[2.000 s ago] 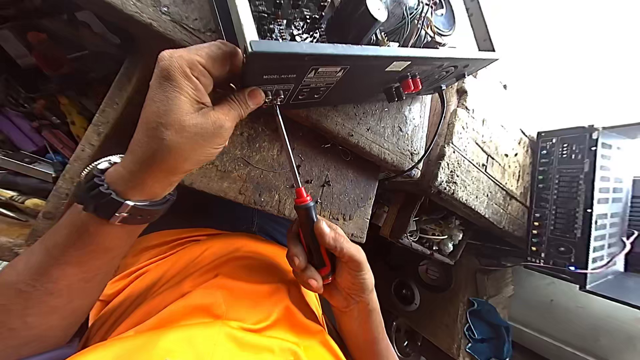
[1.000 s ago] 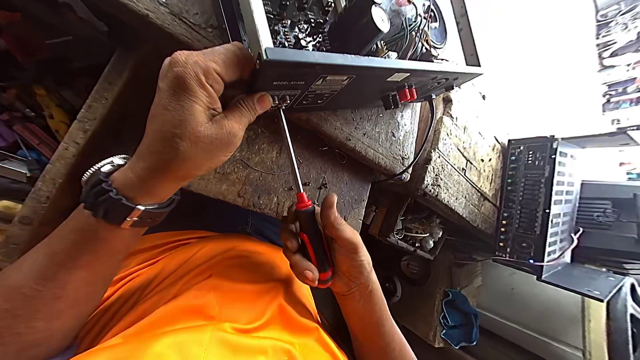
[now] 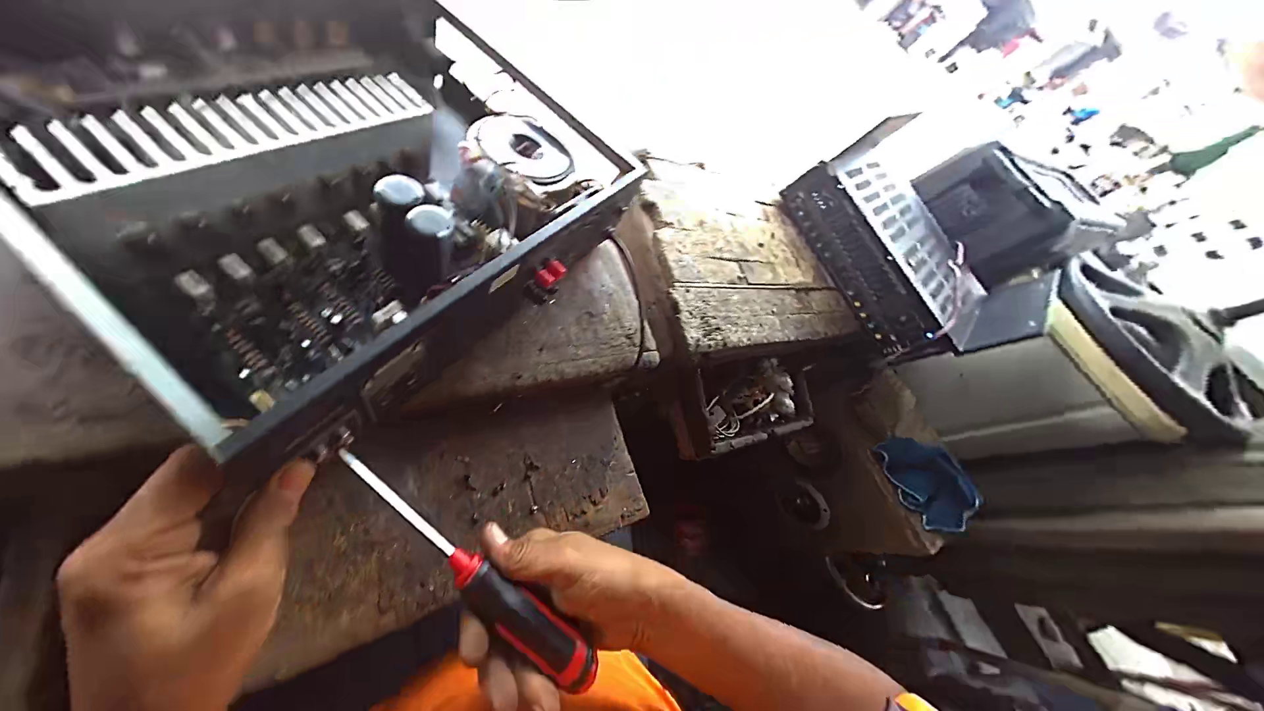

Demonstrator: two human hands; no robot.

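Note:
An amplifier chassis with no cover (image 3: 434,316) lies tilted at the upper left, its circuit board, capacitors and finned metal heat sink showing. My left hand (image 3: 183,573) grips the near corner of its rear panel, thumb beside the small sockets (image 3: 341,439). In my right hand (image 3: 568,583) is a red and black screwdriver (image 3: 528,622), held by the handle. Its shaft slants up and left, and the tip meets the panel at or right beside those sockets; the exact contact is too small to tell. Red and black speaker terminals (image 3: 548,276) stick out farther along the panel.
Worn wooden bench boards (image 3: 444,504) lie under the chassis. A box of loose wires and parts (image 3: 755,405) sits below the bench, right of centre. Farther right are a second black audio unit (image 3: 869,257), a blue cloth (image 3: 928,484) and a large speaker frame (image 3: 1165,336).
The view has swung and now shows more of the chassis's inside. Both hands keep their holds, the screwdriver tip staying at the sockets on the rear panel.

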